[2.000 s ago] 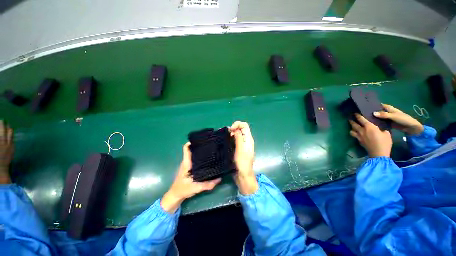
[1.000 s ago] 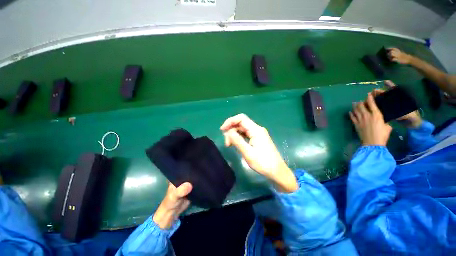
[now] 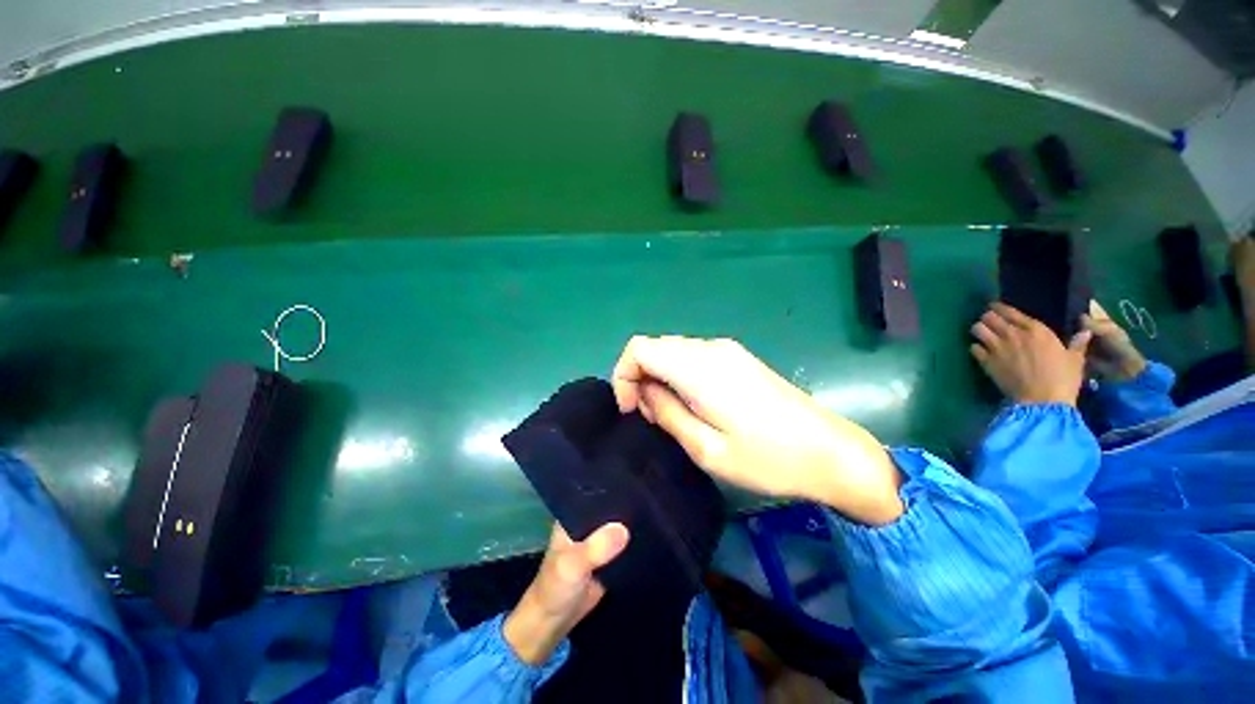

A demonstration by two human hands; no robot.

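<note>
A black stack of card blanks (image 3: 626,481) is tilted over the table's front edge, its lower part merging with the dark area below. My left hand (image 3: 562,589) grips it from below with the thumb on its near face. My right hand (image 3: 750,420) is at its upper edge, fingers bent and fingertips pinched on or just over the black card; whether they hold a piece is hard to tell. Another black stack (image 3: 213,502) with a thin white band and two gold marks stands at the left on the green table (image 3: 454,310).
Folded black inserts (image 3: 692,162) lie spaced on the darker green strip (image 3: 509,124). One insert (image 3: 889,289) lies on the table at right. A pale loop (image 3: 299,333) lies behind the left stack. A neighbour's hands (image 3: 1030,358) hold black card at right; a blue sleeve (image 3: 55,578) shows at left.
The stack, first upright between both hands, is turned and tilted, now lower and further right. My right hand left its side, then came to its upper edge. Inserts on the strip have shifted left.
</note>
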